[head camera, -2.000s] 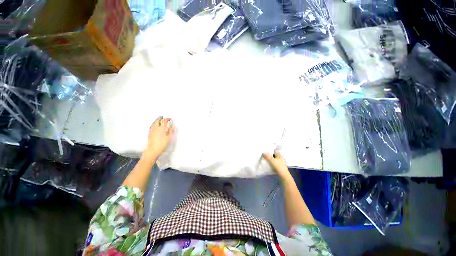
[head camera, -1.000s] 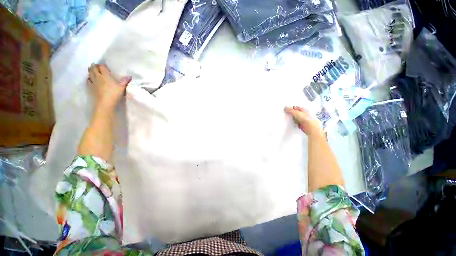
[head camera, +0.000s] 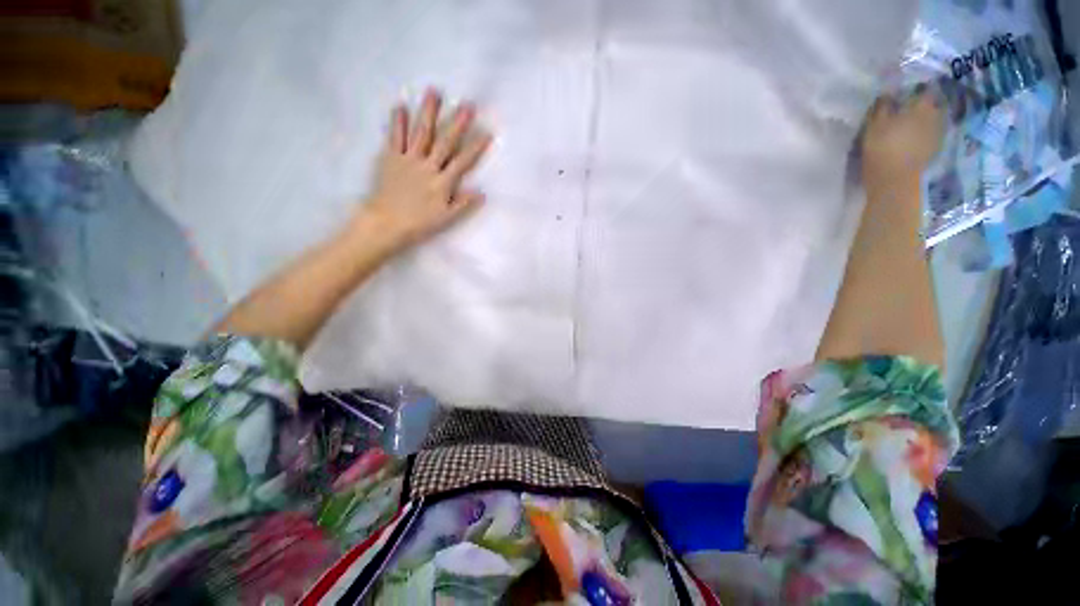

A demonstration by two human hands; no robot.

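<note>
A large cream garment point(head camera: 675, 237) lies spread over the table, with a vertical seam or edge down its middle and small dark dots beside it. My left hand point(head camera: 429, 178) lies on its left part, fingers spread and palm down, holding nothing. My right hand point(head camera: 902, 133) is at the garment's upper right edge, fingers bent and partly hidden. Whether it grips cloth there cannot be told. The garment's upper part runs out of the picture.
A brown-orange carton point(head camera: 89, 53) is at the upper left. Clear plastic with black lettering point(head camera: 1001, 59) and pale blue packets point(head camera: 1007, 154) lie at the upper right. Bagged dark garments point(head camera: 1030, 320) are at the right edge. A blue bin point(head camera: 696, 516) is below the table edge.
The garment now lies flatter, its middle seam visible. My left hand has moved right onto the cloth and opened flat. My right hand has moved up and right. The view has shifted closer.
</note>
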